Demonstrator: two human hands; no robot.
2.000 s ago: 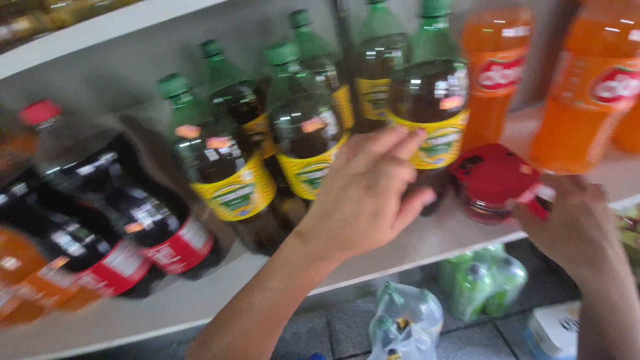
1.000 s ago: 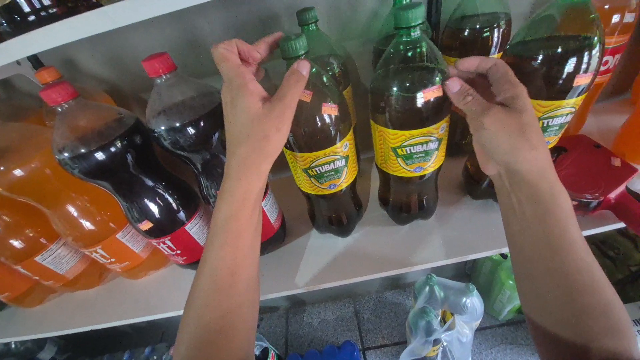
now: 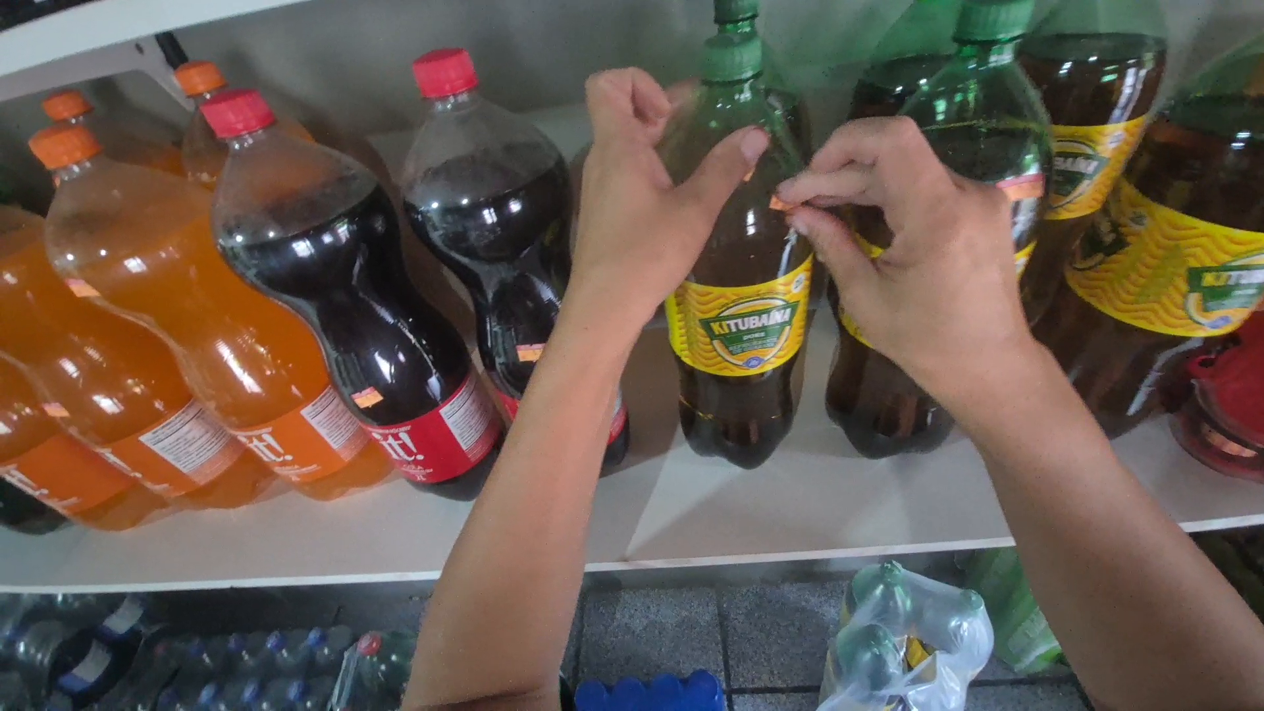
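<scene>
A green-capped soda bottle with a yellow label [image 3: 741, 331] stands upright on the shelf. My left hand [image 3: 657, 188] is around its shoulder, thumb in front and fingers partly hidden behind the neck. My right hand [image 3: 904, 227] pinches a small orange sticker [image 3: 780, 203] between thumb and fingertips, beside the same bottle's right side. Another orange patch shows near my left thumb. Just behind my right hand stands a second such bottle [image 3: 889, 400], partly covered by the hand, with an orange sticker [image 3: 1022, 187] on its shoulder.
Dark cola bottles with red caps [image 3: 346, 267] and orange soda bottles [image 3: 138, 296] line the left of the white shelf [image 3: 691, 523]. More yellow-labelled bottles [image 3: 1165, 247] and a red object [image 3: 1224, 395] stand right. Below are wrapped bottles [image 3: 889, 632] on a tiled floor.
My right hand has moved left from the neighbouring bottle to the side of the one at my left hand, and now pinches a small orange sticker. The view has shifted left.
</scene>
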